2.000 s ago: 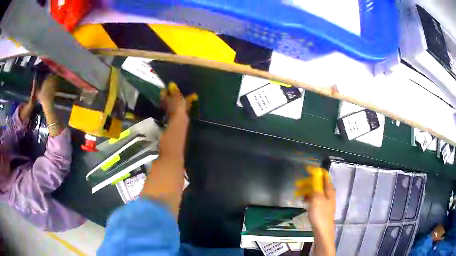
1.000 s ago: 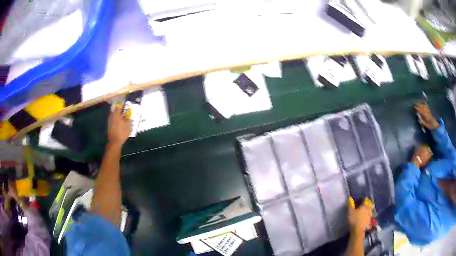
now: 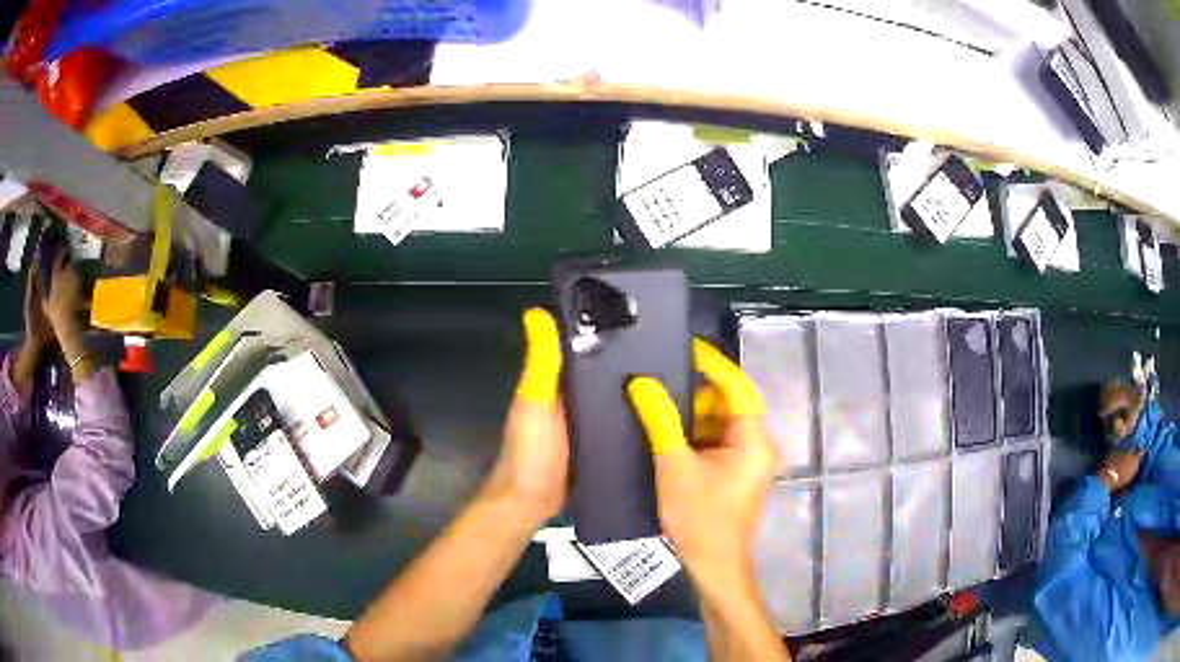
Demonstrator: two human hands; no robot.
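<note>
A dark grey smartphone or back cover (image 3: 611, 440) is held upright in front of me, its camera cluster at the top end. My left hand (image 3: 537, 414) holds its left edge, with yellow finger cots on the fingertips. My right hand (image 3: 705, 453) holds its right side, the thumb lying on its face and the fingers at the edge. A grey blister tray (image 3: 848, 537) lies to the right, with dark slabs in several right-end pockets and the other pockets pale. The slab partly hides a barcode label (image 3: 634, 566) below it.
Stacked box parts (image 3: 339, 420) with lime-green strips lie at left. White box trays (image 3: 469, 192) stand on the belt, several with labelled phones (image 3: 686, 198). A yellow control box (image 3: 136, 304) stands at left; a blue bin (image 3: 298, 20) is above. Co-workers sit at left and right.
My right hand has come from the blister tray to the middle, and my left hand from the belt. Both now hold a dark slab. One fewer dark slab shows in the tray's lower row.
</note>
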